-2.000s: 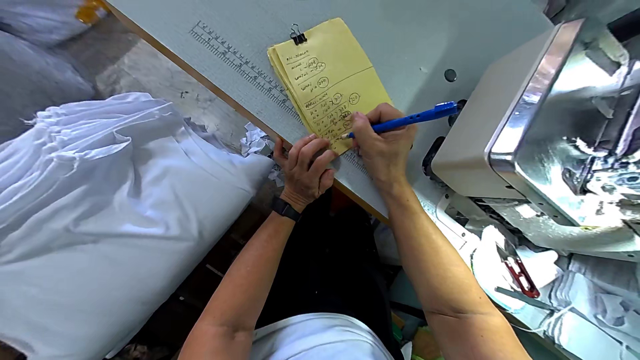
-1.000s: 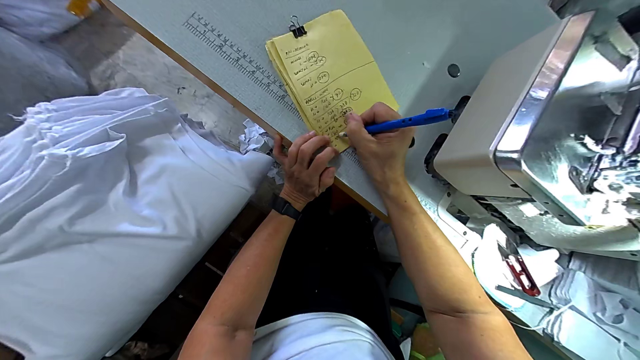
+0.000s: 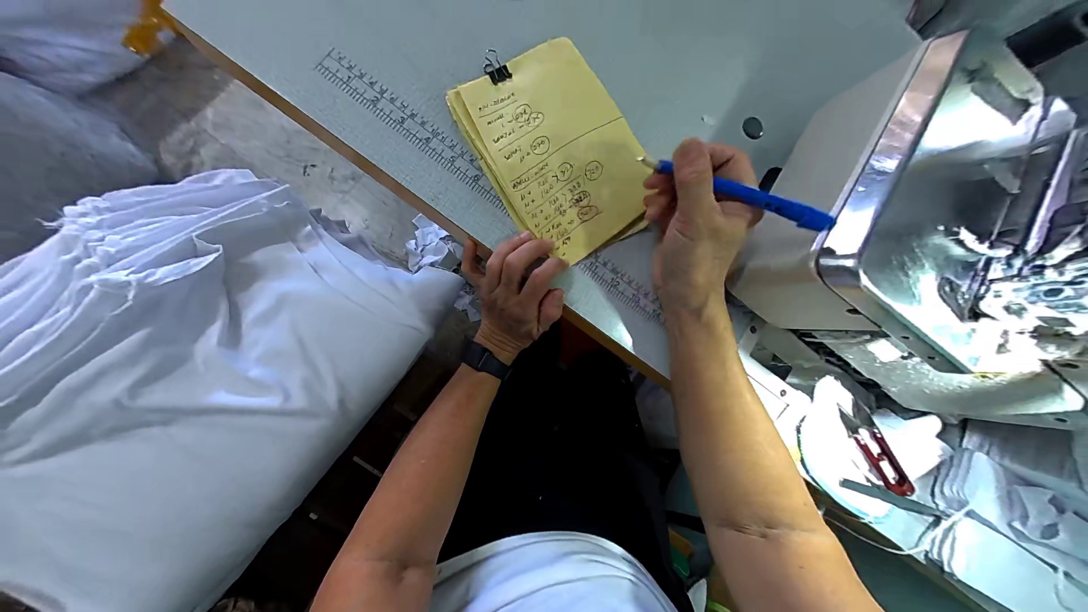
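A yellow paper notepad (image 3: pixel 561 144) with handwriting lies tilted on a grey tabletop, a black binder clip (image 3: pixel 499 72) at its top edge. My right hand (image 3: pixel 701 212) grips a blue pen (image 3: pixel 765 200) just right of the pad, its tip over the pad's right edge. My left hand (image 3: pixel 516 285), with a dark band on its wrist, rests at the table's front edge, its fingers curled on the pad's lower corner. Printed ruler marks (image 3: pixel 408 123) run along the table beside and below the pad.
A white and metal sewing machine (image 3: pixel 901 204) stands at the right. Below it, red-handled thread snips (image 3: pixel 884 459) lie among white cloth pieces. A large stack of white fabric (image 3: pixel 195 382) fills the left side. Crumpled paper scraps (image 3: pixel 431 246) are near the table's wooden edge (image 3: pixel 340 149).
My right hand has moved right and up with the pen, away from the lower part of the pad where it was before. My left hand has stayed at the pad's corner.
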